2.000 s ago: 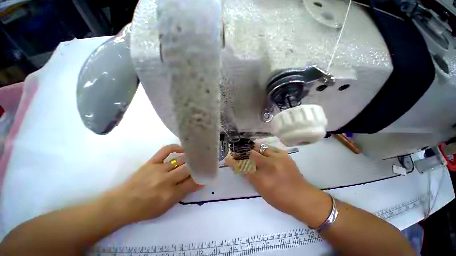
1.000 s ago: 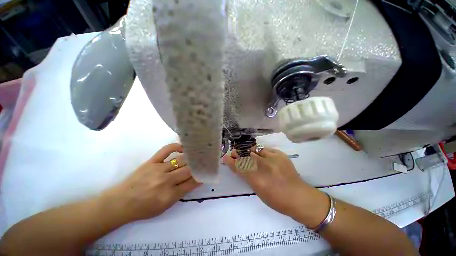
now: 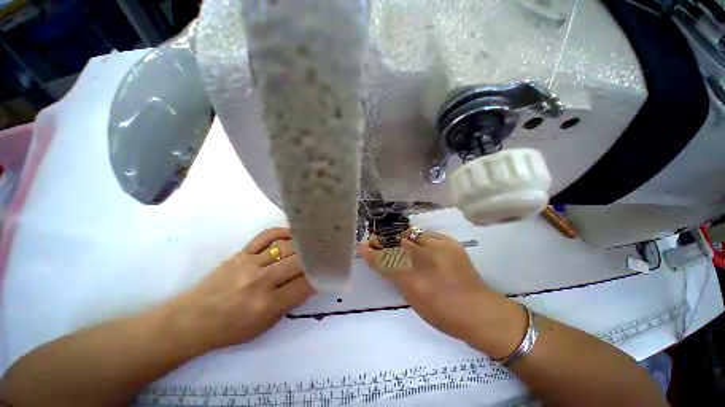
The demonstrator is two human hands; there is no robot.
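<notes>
The white sewing machine head (image 3: 405, 103) fills the upper middle. My left hand (image 3: 254, 290) lies flat on the table left of the long take-up guard (image 3: 314, 151), which hides its fingertips. My right hand (image 3: 437, 278) lies right of the presser foot area, its fingertips close to the tan striped block (image 3: 393, 258). The needle and foot are mostly hidden behind the guard and block. Sheer fabric cannot be told apart from the white table, so I cannot tell what either hand holds.
The white table (image 3: 183, 246) has a printed ruler scale (image 3: 318, 391) along its front. A grey lamp head (image 3: 161, 123) hangs at left. The white tension dial (image 3: 501, 187) sticks out toward me. A brown stick (image 3: 559, 222) lies under the machine arm. Pink-edged material (image 3: 30, 179) is at far left.
The view has shifted slightly, so the machine head and dial look nearer and further right. Both hands stay in nearly the same place beside the foot.
</notes>
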